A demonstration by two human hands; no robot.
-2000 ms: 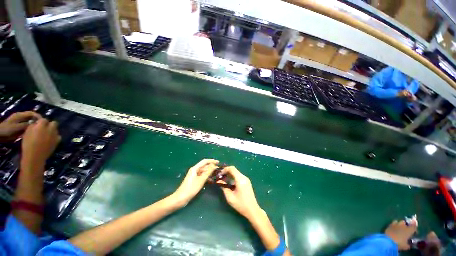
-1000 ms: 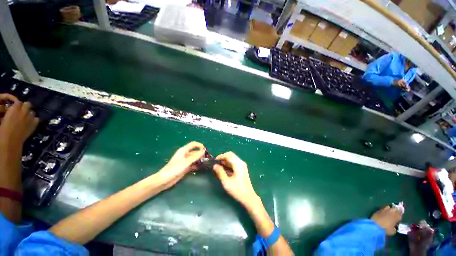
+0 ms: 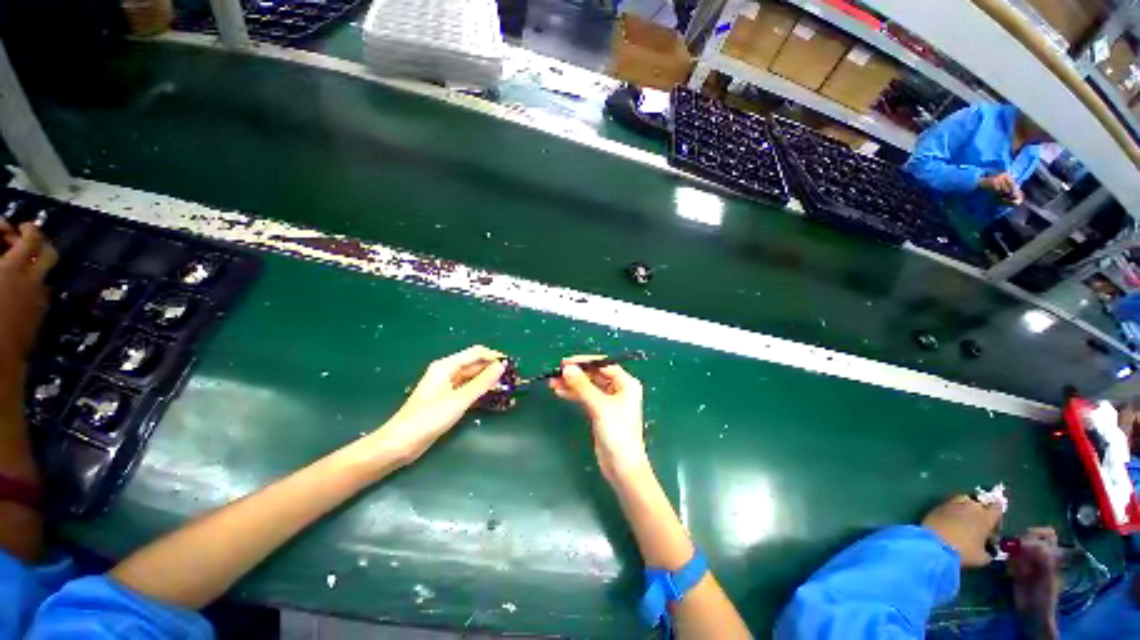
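Observation:
My left hand (image 3: 453, 390) holds a small dark roundish assembly (image 3: 499, 386) in its fingertips, a little above the green bench. The assembly has small silvery and reddish bits; its underside is partly hidden by my fingers. My right hand (image 3: 605, 398) holds a thin black pen-like tool (image 3: 614, 361) between thumb and fingers. The tool's narrow end points left and reaches the assembly's right side; whether it touches cannot be told. A blue band (image 3: 675, 585) is on my right wrist.
A black pocketed tray (image 3: 138, 356) lies left by another worker's hand. A worn white rail (image 3: 588, 309) crosses beyond my hands. Small dark units (image 3: 640, 273) sit on the belt. Another worker's hands and a red bin (image 3: 1100, 465) are at right. Black trays (image 3: 800, 169) lie beyond the belt.
My right hand has moved right, away from the assembly, and the black tool now shows in it. My left hand has shifted slightly left with the assembly. The view has tilted downward.

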